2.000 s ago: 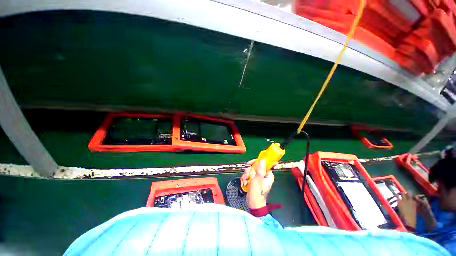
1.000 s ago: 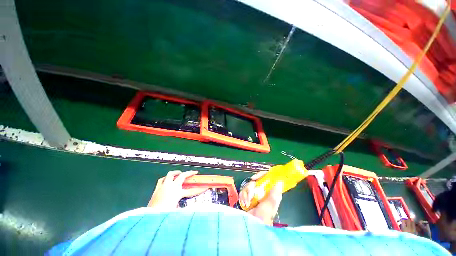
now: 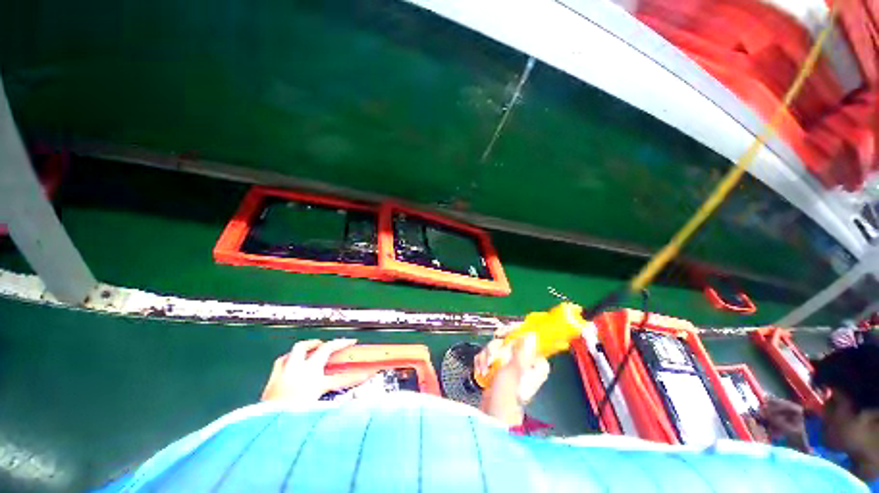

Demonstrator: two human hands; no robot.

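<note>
My right hand (image 3: 513, 374) grips the yellow electric screwdriver (image 3: 551, 330), tilted, over a dark round mesh-like patch (image 3: 463, 374). The driver's tip is hidden. A yellow cord (image 3: 718, 197) runs up from it to the upper right. My left hand (image 3: 306, 370) lies on the left side of the red-orange foam tray (image 3: 400, 354) in front of me, fingers on its frame. The open unit (image 3: 390, 382) inside shows silvery parts at its top; the rest is hidden behind my blue sleeve or clothing.
Two joined red trays (image 3: 384, 262) with open black units lie beyond the worn white rail (image 3: 289, 313). Stacked trays (image 3: 631, 385) stand right of the driver. A person (image 3: 850, 395) is at the far right. Red foam trays (image 3: 771, 72) are heaped on the upper shelf.
My left hand has come into view and onto the tray since two seconds ago. My right hand with the screwdriver moved over the tray's right edge, then back right to the round patch.
</note>
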